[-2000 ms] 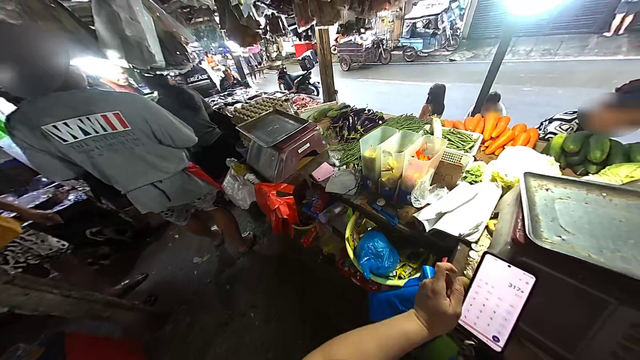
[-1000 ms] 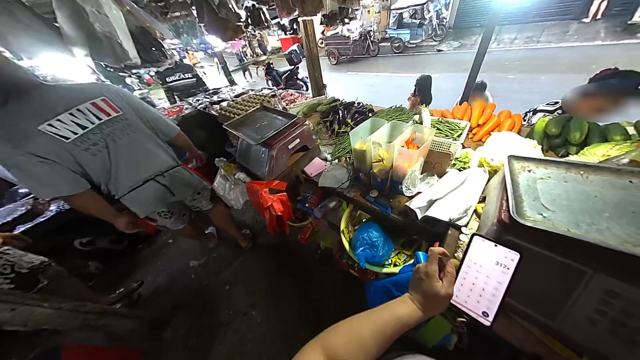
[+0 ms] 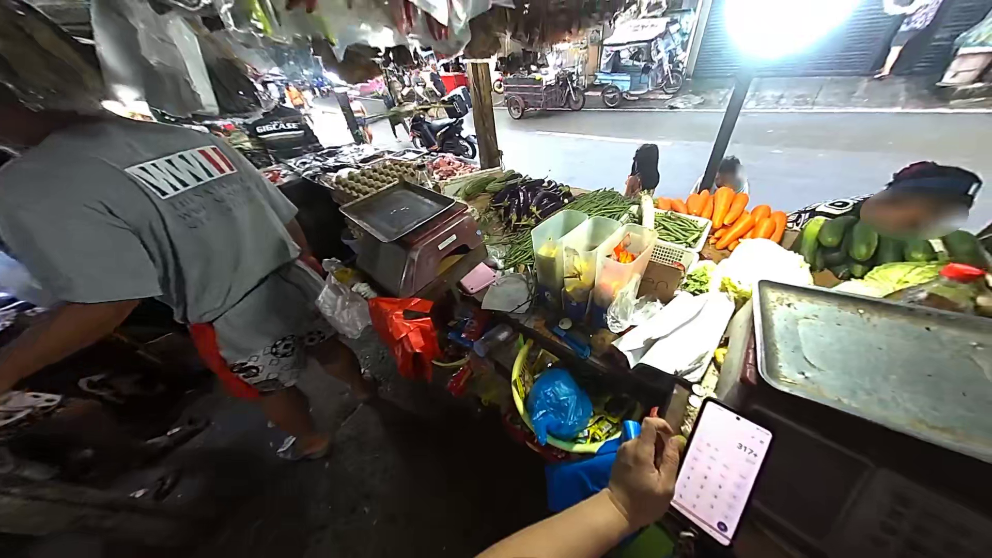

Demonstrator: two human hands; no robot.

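Observation:
My left hand [image 3: 645, 471] reaches in from the bottom edge, fingers curled round a small red-tipped object [image 3: 655, 412], mostly hidden. Just right of the knuckles is a smartphone [image 3: 722, 471] with a calculator on its lit screen; what supports it cannot be seen. My right hand is out of view. Left of my hand, a blue plastic bag [image 3: 559, 404] lies in a yellow-green rimmed basket [image 3: 521, 380] among small packets. Blue material [image 3: 577, 480] hangs below the wrist. Beyond the phone, white plastic bags [image 3: 682, 329] lie near the metal tray [image 3: 876, 364] of a weighing scale.
A person in a grey shirt [image 3: 155, 232] bends at the left, by a red plastic bag [image 3: 404, 333]. A second scale [image 3: 418, 248] stands mid-stall. Tall plastic containers [image 3: 593, 263], eggplants [image 3: 531, 203], carrots [image 3: 736, 217] and cucumbers [image 3: 860, 240] cover the stall. Another person [image 3: 922, 198] is beyond them.
The person in grey has shifted, leaning further down at the left with an arm lowered. My left hand stays beside the phone. The view has turned slightly.

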